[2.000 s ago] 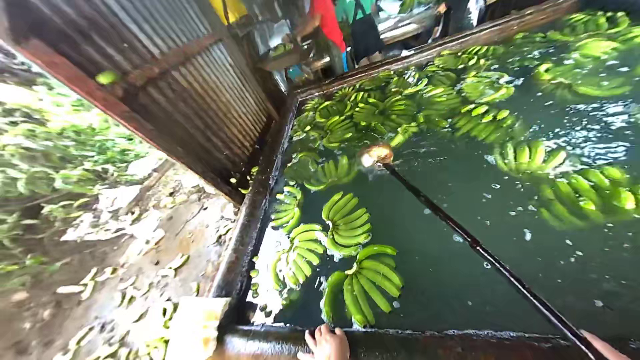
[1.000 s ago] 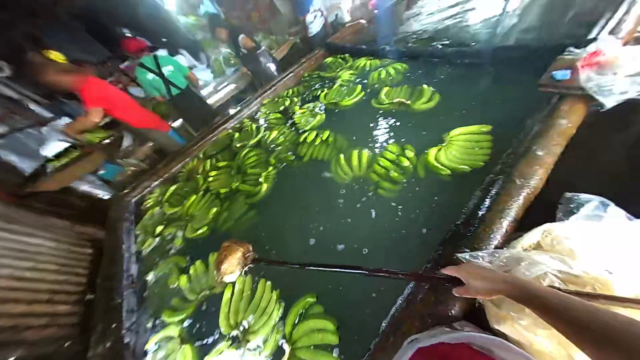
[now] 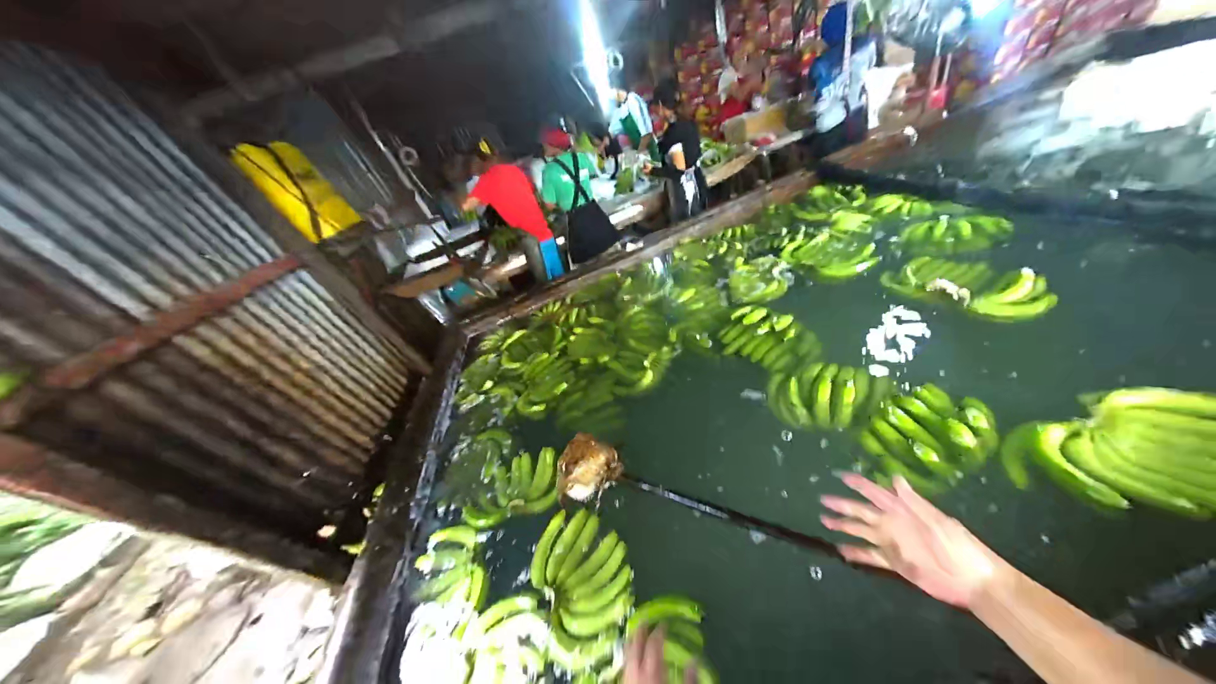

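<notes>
My right hand (image 3: 907,541) reaches over the water at the right with its fingers spread, above or against a dark pole (image 3: 731,516); no grip on it shows. A brown, rough lump (image 3: 587,467) forms the pole's far end, beside green banana clusters. At the bottom edge only the fingers of my left hand (image 3: 648,657) show, blurred, near a green banana cluster (image 3: 584,575); whether they touch it is unclear. Larger bananas (image 3: 1149,446) float at the right, and many more clusters (image 3: 608,342) crowd the tank's far left side.
The tank's dark left wall (image 3: 399,513) runs beside a corrugated metal sheet (image 3: 190,285). Past the far rim (image 3: 646,249), several people in aprons stand at work tables, among them a person in a red shirt (image 3: 513,198). Stony ground (image 3: 190,617) lies outside at lower left.
My right hand was closed around the pole one second ago; now its fingers are spread. My left hand, out of view then, shows at the bottom edge. The view has swung between frames.
</notes>
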